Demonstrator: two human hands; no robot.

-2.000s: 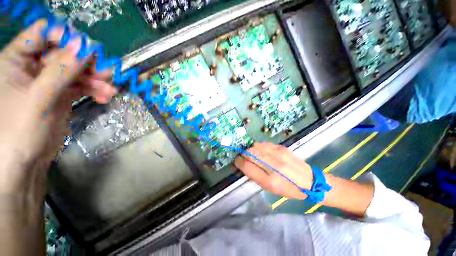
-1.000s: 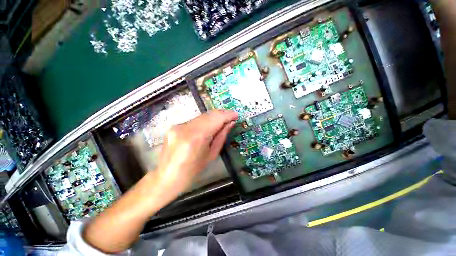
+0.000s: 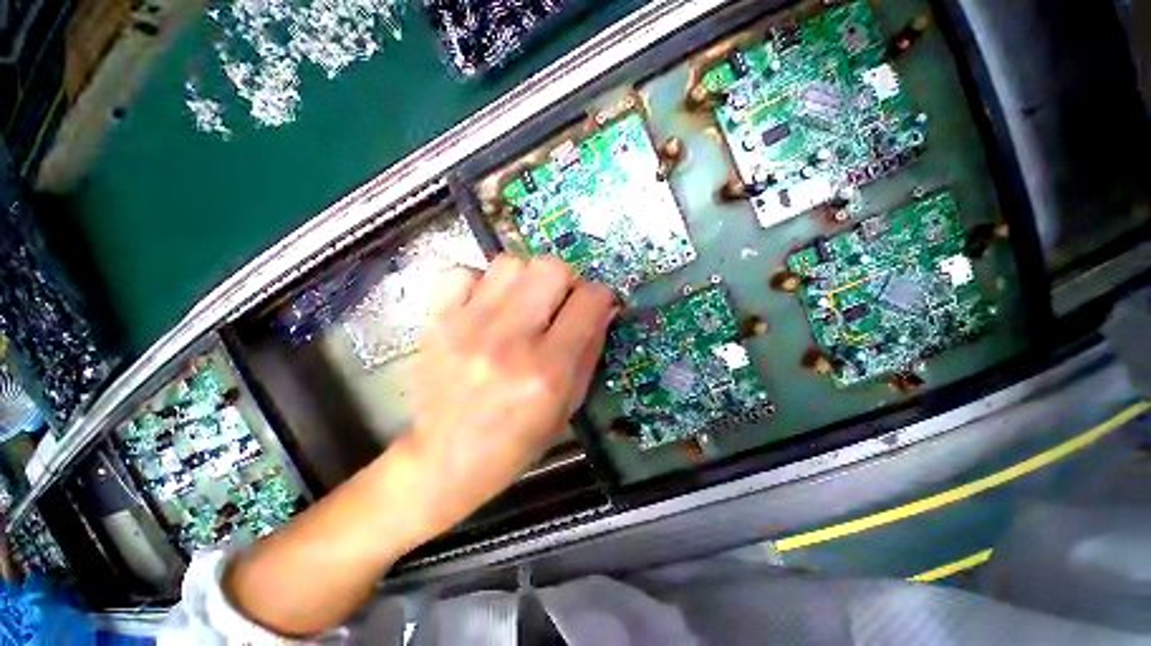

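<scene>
My left hand [image 3: 511, 360] reaches in from the lower left, its fingers bent together. Its fingertips are at the left edge of a carrier [image 3: 745, 271], near the lower left circuit board [image 3: 688, 366] and just below the upper left board [image 3: 600, 208]. The fingers hide whether they pinch a part. The carrier also holds an upper right board [image 3: 820, 107] and a lower right board [image 3: 896, 284], with brown clips around them. My right hand is out of the picture.
Conveyor rails [image 3: 379, 208] run behind and in front of the carrier. Silvery bits [image 3: 410, 290] lie in the gap left of it. Another carrier with boards [image 3: 208, 454] is further left. Silvery [image 3: 297, 44] and dark parts piles [image 3: 486, 28] lie on the green bench.
My right hand and the blue coiled cord have left the picture. My left hand has moved from the upper left to the carrier's left edge. The view has shifted.
</scene>
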